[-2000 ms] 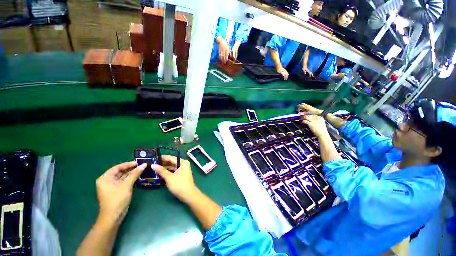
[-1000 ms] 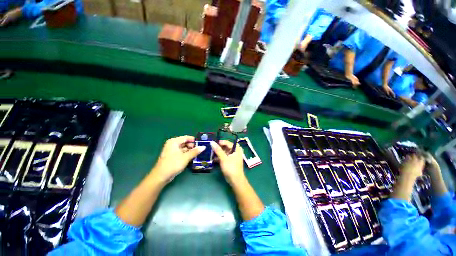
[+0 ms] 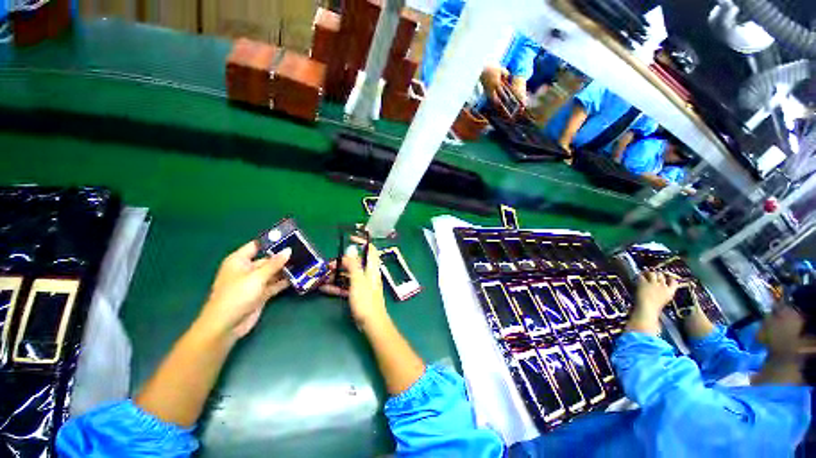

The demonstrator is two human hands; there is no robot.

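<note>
My left hand holds a phone body by its left side, tilted above the green bench. The body is dark with a round pale spot near its upper end. My right hand holds a thin dark open frame upright, just right of the body; the fingers partly hide it. The two pieces are apart. A light-rimmed bezel with a reddish edge lies on the bench right of my right hand.
A white post rises beyond my hands. The left blister tray and right blister tray flank them, with white liners. A long black tray and red-brown boxes are beyond. A neighbour's hands work at right.
The phone body has moved left and tilted, away from the frame. My right hand has turned more upright with the frame. The camera view has swung right, then partly back left.
</note>
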